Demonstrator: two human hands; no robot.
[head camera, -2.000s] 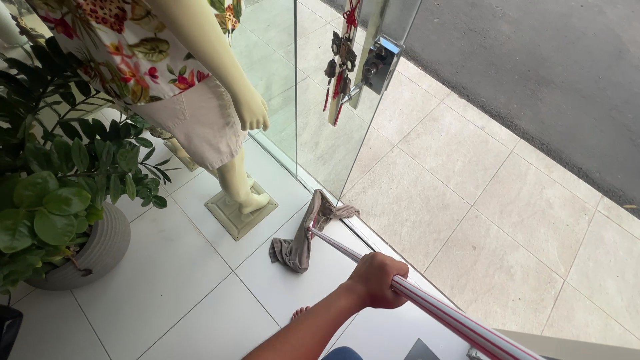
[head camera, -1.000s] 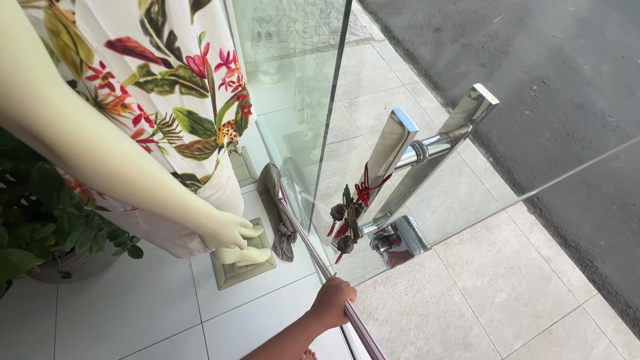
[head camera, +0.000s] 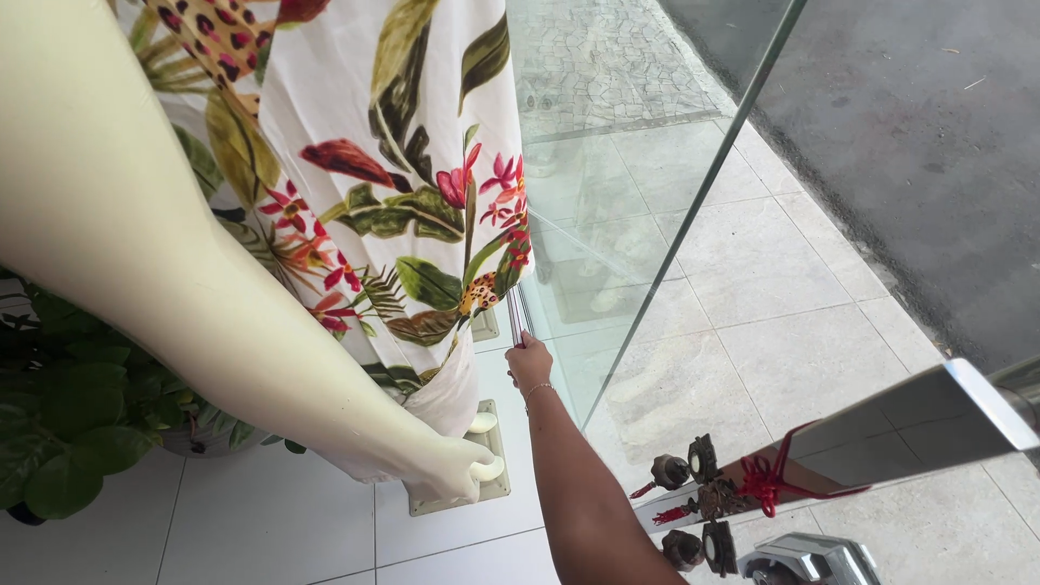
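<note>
My right hand (head camera: 530, 364), with a thin bracelet at the wrist, grips a striped pole (head camera: 517, 313) beside the lower edge of a floral garment (head camera: 422, 162) on a mannequin. The pole runs away from the hand along the foot of a glass panel (head camera: 585, 268). Its far end is hidden behind the garment, so the cloth seen on it earlier does not show. The mannequin's pale hand (head camera: 447, 467) hangs just left of my forearm, above its foot and a square base plate (head camera: 497, 479). My left hand is out of view.
A glass edge (head camera: 691, 219) slants upward right of my arm. A chrome door handle (head camera: 910, 431), hung with red cord and dark ornaments (head camera: 715, 497), and a metal lock (head camera: 808, 561) are at lower right. A potted plant (head camera: 89, 422) stands left on white floor tiles (head camera: 268, 520).
The view has moved much closer to the mannequin. Earlier frames show a grey cloth on the pole's end near the base plate; it is now hidden. A braceleted arm now enters from the lower right.
</note>
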